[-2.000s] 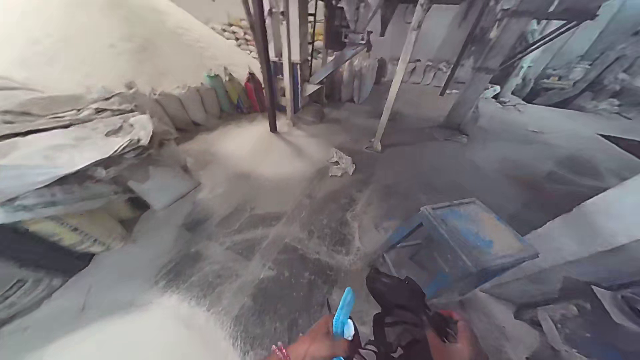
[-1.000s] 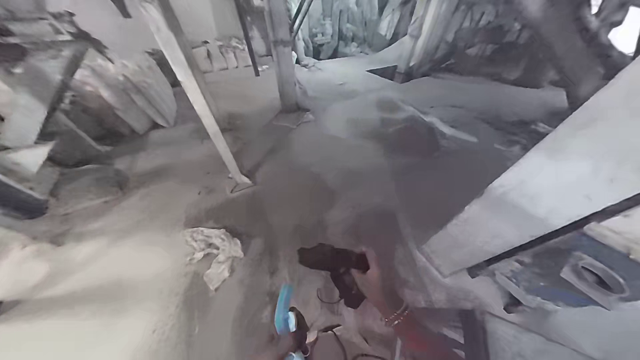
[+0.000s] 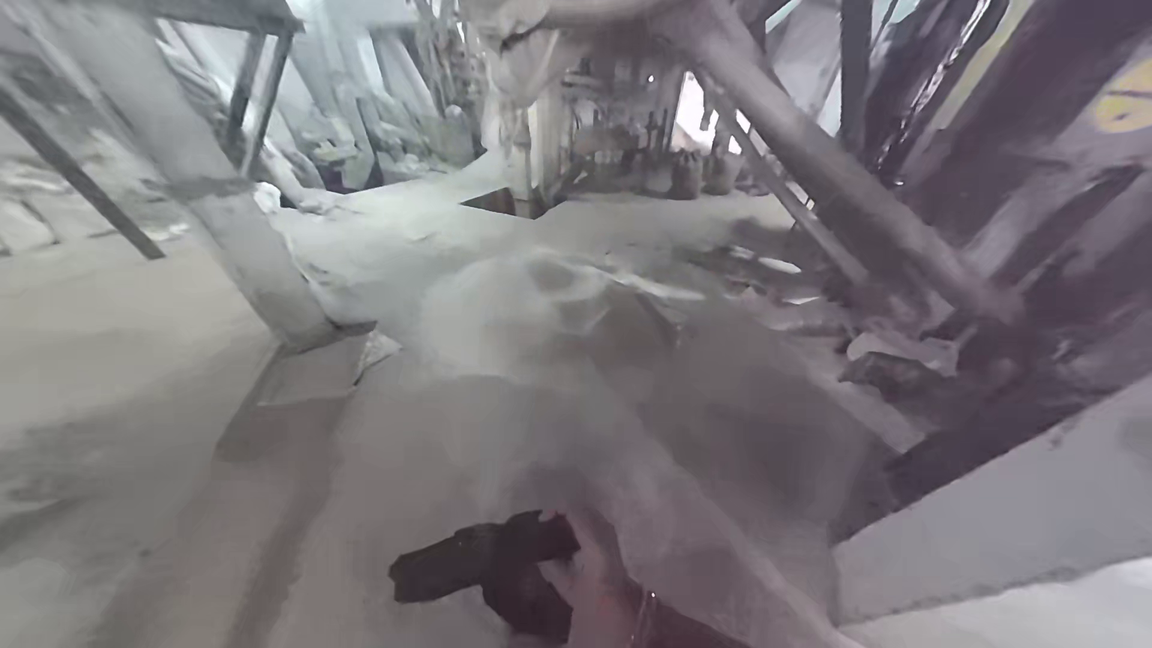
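My right hand [image 3: 589, 576] is at the bottom middle of the head view, blurred, with its fingers around a dark handheld object [image 3: 490, 562]. That object is black and has a long upper part pointing left and a part hanging below; its exact kind cannot be told. A bracelet shows faintly at the wrist. My left hand is out of the frame, and so is the blue-handled thing beside it in the earlier frames.
A post [image 3: 243, 243] stands on the dusty floor at the left. A low pile of pale powder [image 3: 513, 306] lies ahead. Slanting beams [image 3: 837, 180] and debris [image 3: 900, 360] are on the right, near a pale ledge [image 3: 1008, 513]. A dark floor opening [image 3: 504, 203] is farther back.
The view has swung far to the right. My left hand and the blue-handled thing have left the frame. My right hand still holds the dark object.
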